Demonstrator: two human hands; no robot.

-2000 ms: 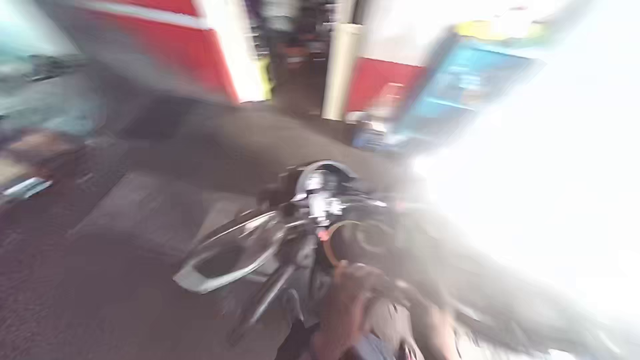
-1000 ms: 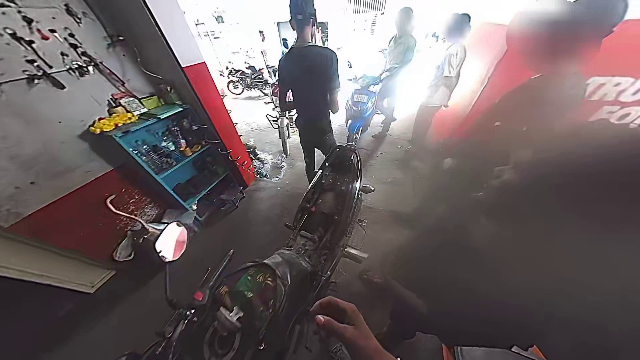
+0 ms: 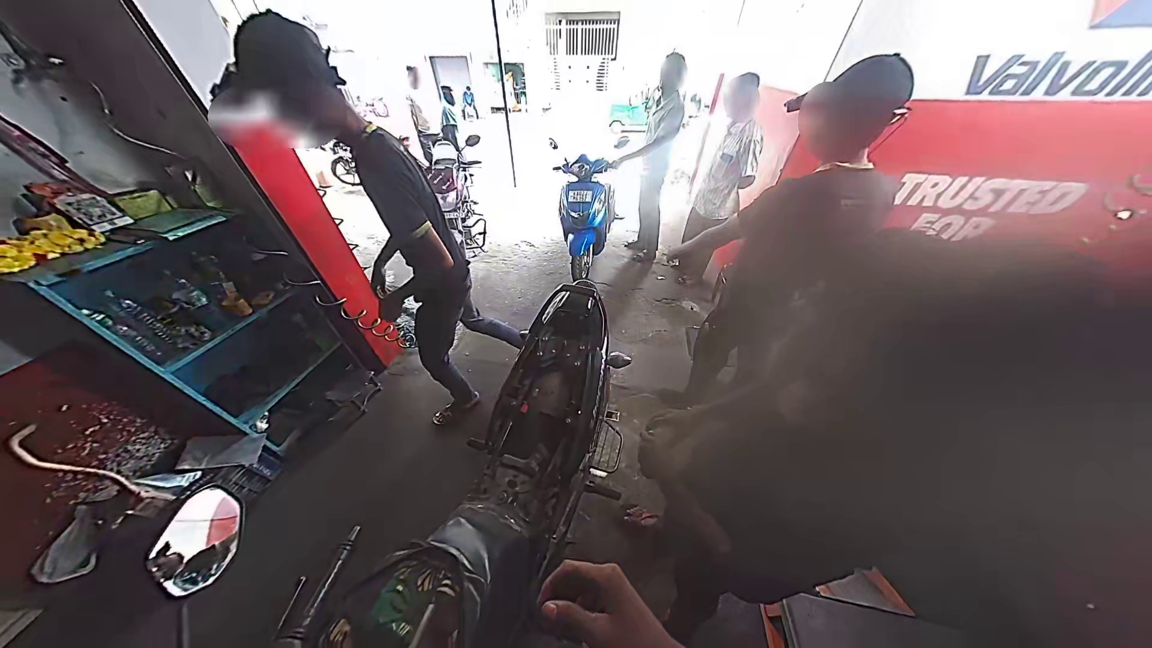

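Note:
Only one of my hands shows, my right hand (image 3: 601, 605), at the bottom centre with its fingers curled. It is just right of a black motorcycle (image 3: 549, 405), and no object can be made out in it. The motorcycle's seat is off, so its rear frame lies bare. Its fuel tank (image 3: 409, 598) has a patterned cover, and a mirror (image 3: 196, 540) stands at the lower left. My left hand is out of the frame.
A person in dark clothes (image 3: 405, 198) is at the left beside a blue metal shelf (image 3: 171, 364). Another person in a cap (image 3: 810, 216) and a dark blurred shape are at the right. Beyond stands a blue scooter (image 3: 583, 211), with people near it.
The person in dark clothes, with their back to me beyond the motorcycle a second ago, is now further left, near the shelf. The view has swung widely since the first frame.

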